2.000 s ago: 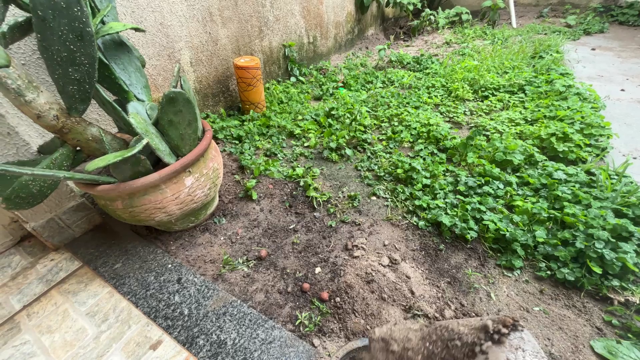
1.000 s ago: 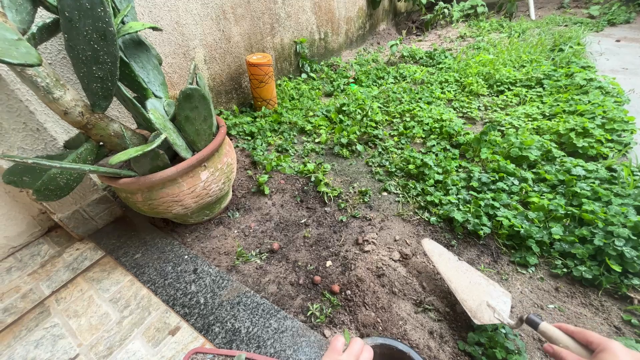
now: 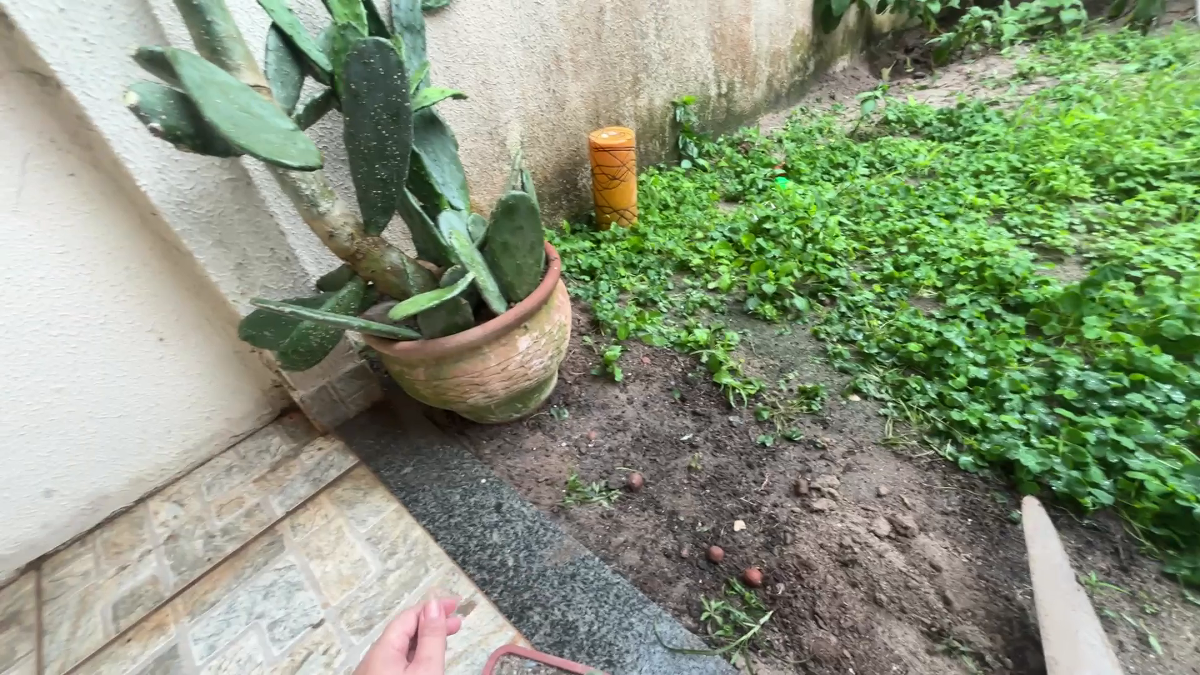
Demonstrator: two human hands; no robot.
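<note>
My left hand [image 3: 417, 637] is at the bottom edge over the stone-patterned tiles, its thumb and fingers brought together; whether something small is between them I cannot tell. Just right of it, a reddish rim or handle [image 3: 544, 656] shows at the bottom edge. The blade of a trowel [image 3: 1064, 591] stands over the soil at the lower right; its handle and my right hand are out of view. Small reddish-brown balls [image 3: 734, 565] lie on the bare soil [image 3: 844, 562] beside a small weed [image 3: 736, 619].
A prickly pear cactus [image 3: 377, 131] grows in a clay pot [image 3: 478, 366] by the wall [image 3: 122, 281]. An orange cylinder [image 3: 613, 178] stands behind it. Low green plants [image 3: 937, 272] cover the ground at right. A granite edging [image 3: 525, 534] divides tiles [image 3: 272, 581] from soil.
My left hand has moved left, over the tiles. My right hand, seen holding the trowel a second ago, has left the view. The view has swung left.
</note>
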